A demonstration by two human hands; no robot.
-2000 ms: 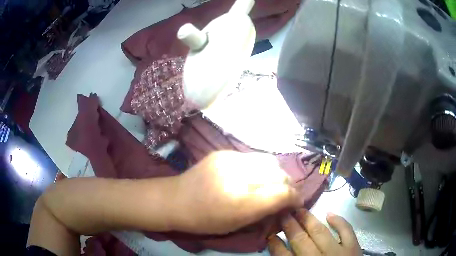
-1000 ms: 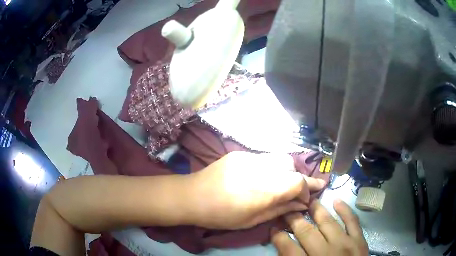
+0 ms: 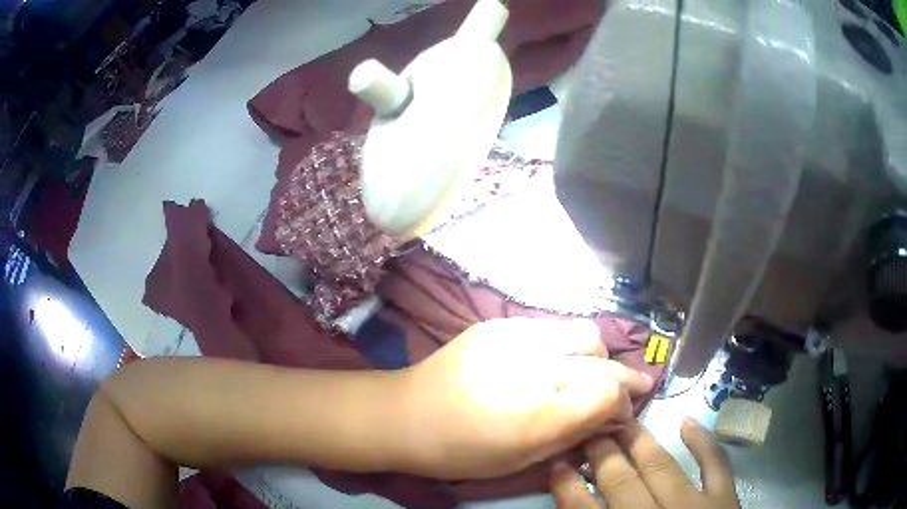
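Maroon lining fabric [image 3: 244,308] lies bunched across the table and runs to the presser foot. Pink-white tweed [image 3: 323,214] and a white-backed piece [image 3: 527,239] lie beside it, left of the needle area. My left hand [image 3: 527,398] is on the lining, its fingers curled on the fabric edge and the index fingertip close to the yellow-marked seam guide [image 3: 657,348]. My right hand [image 3: 651,472] is cut off by the bottom edge. Its fingers are spread, with fingertips at the lining edge partly under my left hand; whether they grip cloth is hidden.
The sewing machine head [image 3: 746,169] fills the upper right. A white lamp [image 3: 433,139] hangs over the tweed. A beige knob [image 3: 743,422] is right of the needle. Dark snips [image 3: 835,427] lie at the right. Cut scraps [image 3: 119,129] lie beyond the table's left edge.
My left hand has moved slightly right, towards the needle, and its index fingertip now shows near the seam guide. My right hand has shifted slightly right. The view has moved a little.
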